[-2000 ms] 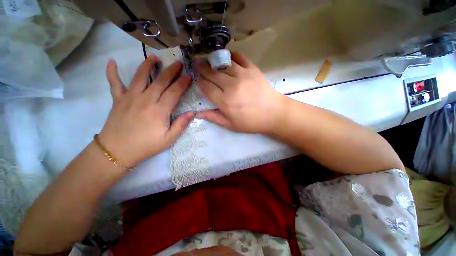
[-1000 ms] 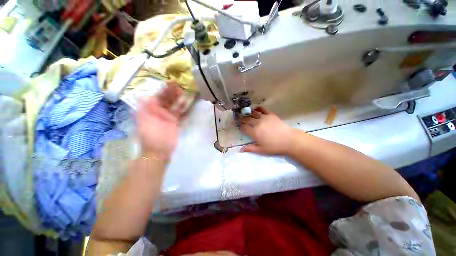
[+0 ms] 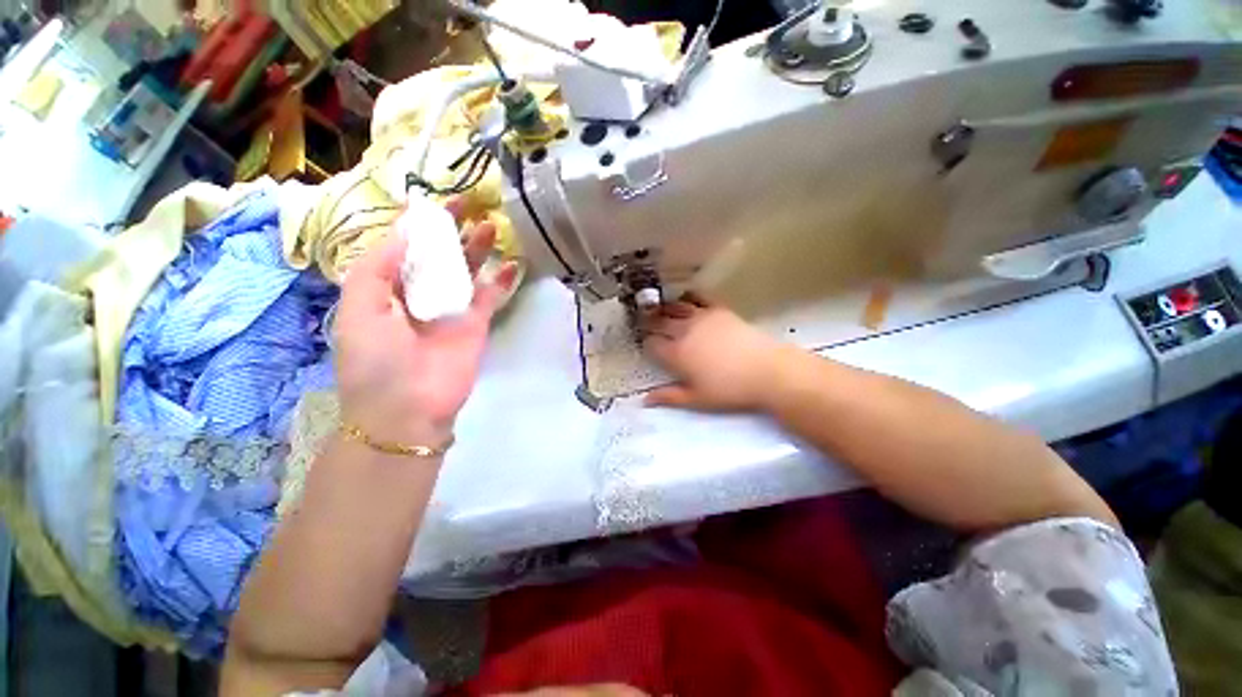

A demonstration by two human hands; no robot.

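Note:
My left hand (image 3: 416, 354) is raised left of the machine head, palm towards me. Its fingers curl around a white oval piece (image 3: 437, 259) at the end of a pale, bent arm. My right hand (image 3: 719, 357) lies flat at the needle area (image 3: 640, 293), fingertips beside the presser foot and thumb apart; what lies under the fingers is hidden. Pale lace trim (image 3: 627, 477) runs from near the needle plate (image 3: 613, 368) down over the table's front edge.
The sewing machine (image 3: 817, 177) spans the back and right. Blue checked cloth (image 3: 218, 341) with lace is heaped left, with yellow-beige cloth (image 3: 375, 170) behind. A control switch box (image 3: 1182, 316) sits at the right edge. The red apron (image 3: 681, 606) is below the table edge.
The view has widened from the needle area. My left hand has left the lace and risen leftwards; the white oval piece has swung right with it. My right hand has stayed at the needle.

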